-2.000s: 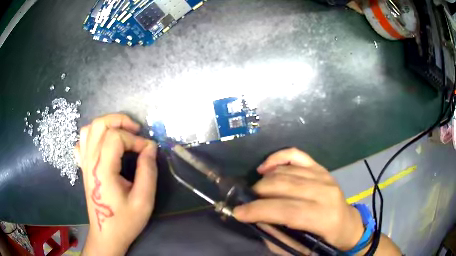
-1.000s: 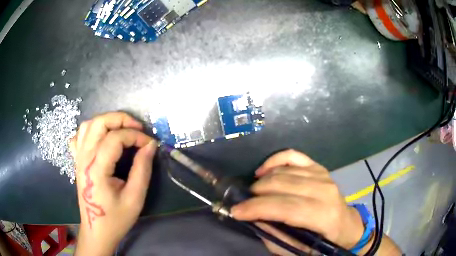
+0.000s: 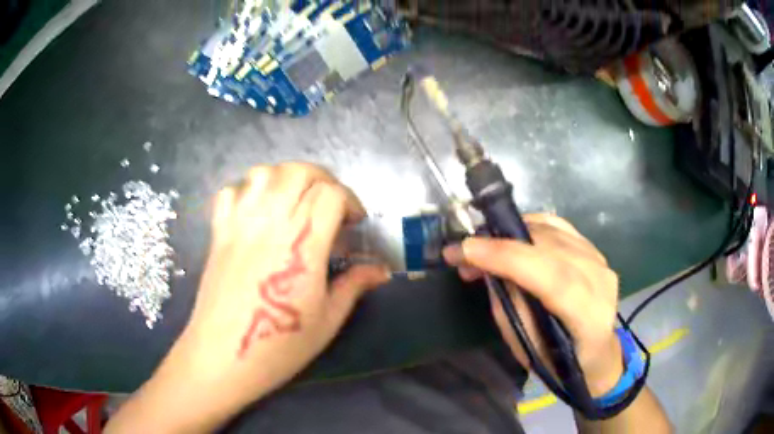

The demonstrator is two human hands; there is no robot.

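My left hand [image 3: 276, 250] lies over the left part of a blue circuit board [image 3: 421, 243], thumb at its near edge and fingers at its far edge; it hides much of the board. My right hand [image 3: 552, 284] is shut on a black-handled soldering iron [image 3: 501, 208]. The iron's pale barrel and bent metal feed tube [image 3: 424, 153] point up and away, clear of the board. My right thumb and a fingertip are at the board's right end; whether they grip it is unclear. A heap of tiny clear-silver components [image 3: 134, 246] lies to the left.
Overlapping blue boards [image 3: 339, 59] lie at the far side of the dark green mat [image 3: 76, 339]. A round ringed grille [image 3: 586, 30] stands at the top right, beside a pale spool with an orange band [image 3: 658, 89]. Black cable loops past my right wrist, which wears a blue band [image 3: 628, 369].
The iron has swung from the board's left end to point up and away. My left hand has moved right over the board. The view has shifted, showing more of the far boards and grille.
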